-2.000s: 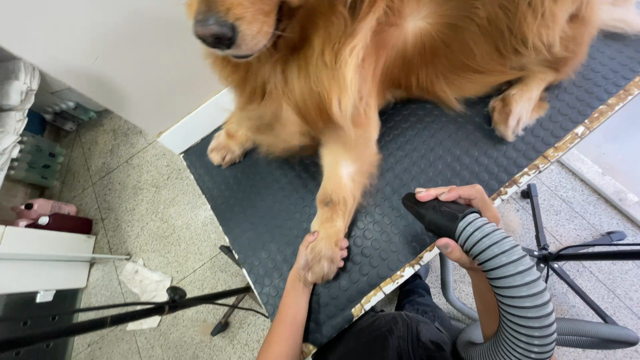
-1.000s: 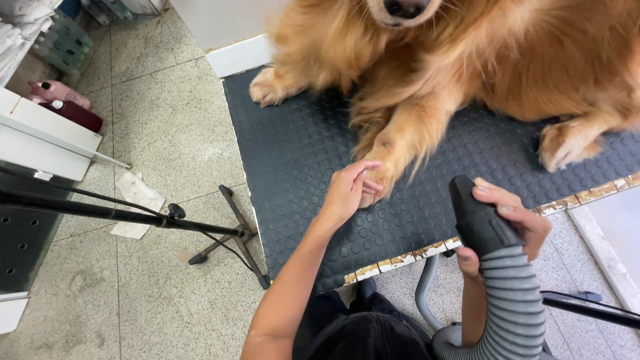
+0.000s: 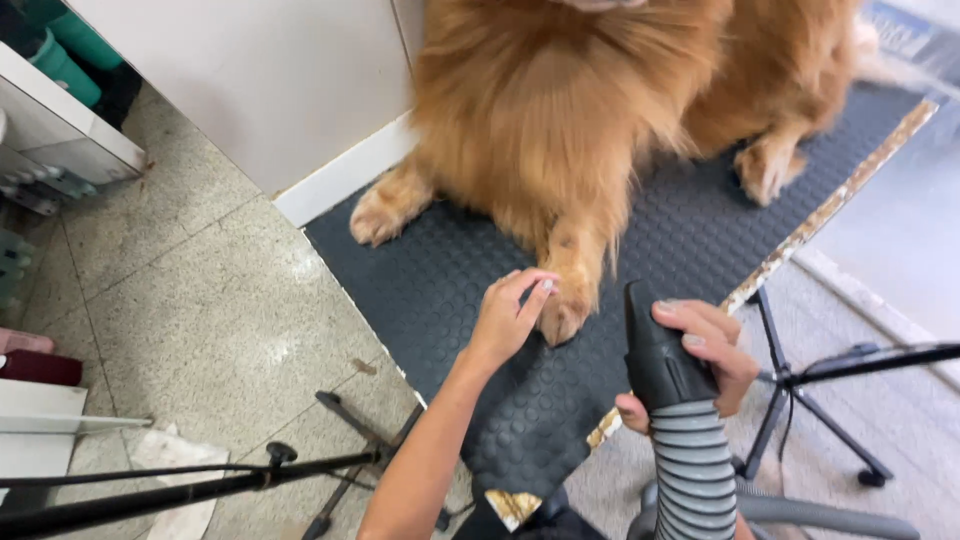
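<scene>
A golden-coated long-haired dog (image 3: 555, 112) lies on a table with a black studded rubber mat (image 3: 450, 277), its head mostly cut off at the top of the view. My left hand (image 3: 514, 311) is at the dog's near front paw (image 3: 566, 304), fingertips against the fur at its side, thumb and index finger close together. To the right, my right hand (image 3: 701, 349) grips the black nozzle (image 3: 660, 352) of a dryer with a grey corrugated hose (image 3: 694, 469). The nozzle points up toward the dog, a short way from that paw. The other front paw (image 3: 390, 206) rests near the wall.
Black stands with legs are on the floor left (image 3: 360, 427) and right (image 3: 784, 382) of the table. A black pole (image 3: 187, 491) crosses the lower left. A white wall panel (image 3: 300, 82) borders the table's far side. Bottles (image 3: 41, 367) and a cloth (image 3: 176, 450) lie at the left.
My left hand held the near paw two seconds ago; its grip has loosened, and it is now at the paw's side. The dog's head has moved up out of view. The view has shifted.
</scene>
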